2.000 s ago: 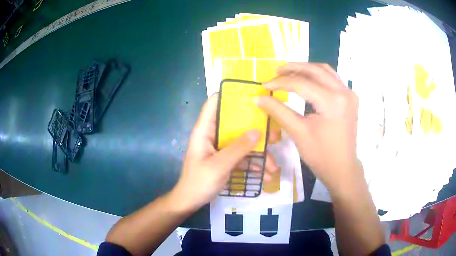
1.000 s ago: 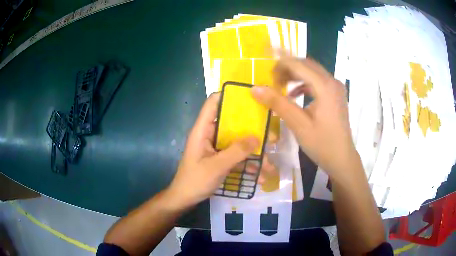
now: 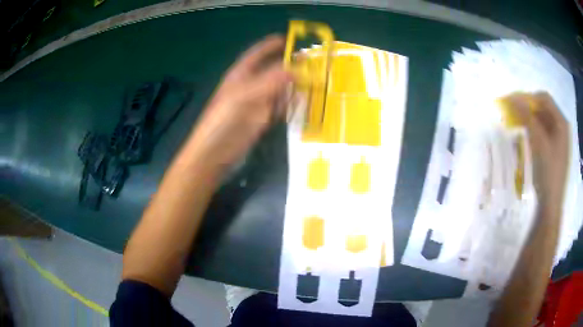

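Observation:
My left hand [image 3: 246, 96] holds a taped housing [image 3: 329, 54] upright over the top of the adhesive sheets. A yellow border runs around its window, which is open in the middle; the housing is blurred. My right hand [image 3: 548, 124] is over the used backing sheets, with a yellow waste centre piece [image 3: 515, 107] at its fingertips. The hand is blurred and hides part of the sheets. The stack of adhesive sheets [image 3: 339, 207] lies at the centre, with yellow rectangles above and smaller yellow shapes below.
A loose pile of black front housings [image 3: 135, 124] lies on the left of the green bench [image 3: 214, 230]. Used backing sheets [image 3: 425, 214] are fanned on the right. A red stool [image 3: 562, 303] shows at the lower right, and a pale strip runs along the far edge.
The yellow centre has come off the housing window, leaving a border. My left hand has moved the housing up and away; my right hand has moved right over the used sheets. The view has shifted.

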